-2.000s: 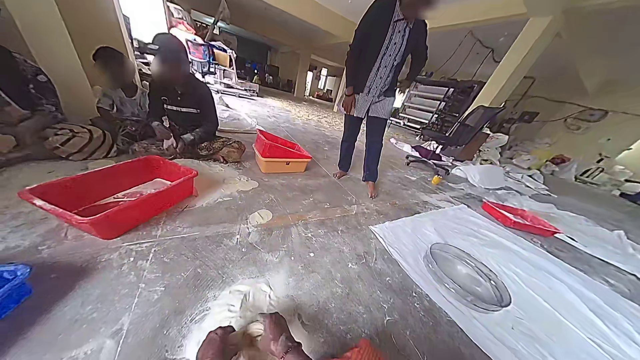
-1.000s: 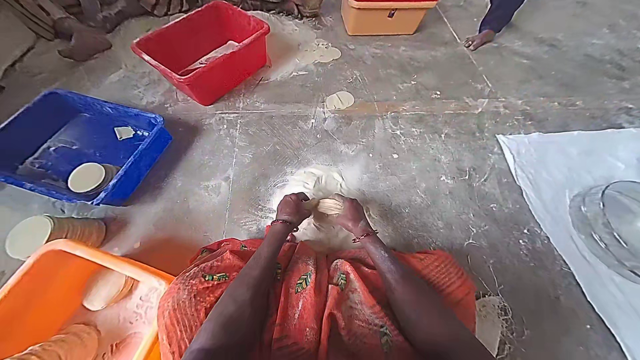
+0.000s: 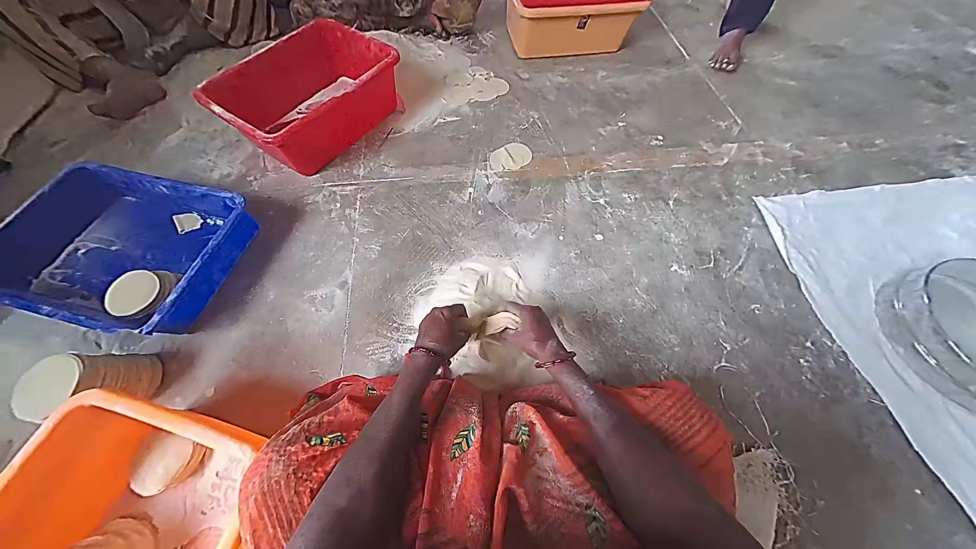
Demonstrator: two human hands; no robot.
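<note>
My left hand [image 3: 444,332] and my right hand [image 3: 535,333] are close together, each gripping an end of a pale stack of thin dough discs [image 3: 499,324]. The fingertips are partly hidden behind the knuckles. Just beyond and under the hands, white flour [image 3: 473,284] lies heaped on the grey floor. Stacked pale discs [image 3: 132,293] stand in the blue tub [image 3: 244,229] at the left. Another stack [image 3: 122,374] lies on its side on the floor, and more discs [image 3: 164,463] are in the orange tub [image 3: 171,415].
A red tub [image 3: 335,141] and a tan tub [image 3: 572,38] stand farther off. Several loose discs [image 3: 511,157] lie on the floor. At the right a clear round dish [image 3: 938,328] rests on a white cloth [image 3: 839,229]. A person's foot [image 3: 728,52] is at the top, and seated people's legs are top left.
The view has tipped down from the room to the floor and my lap. My hands stay together over the flour, holding the pale stack seen one second ago.
</note>
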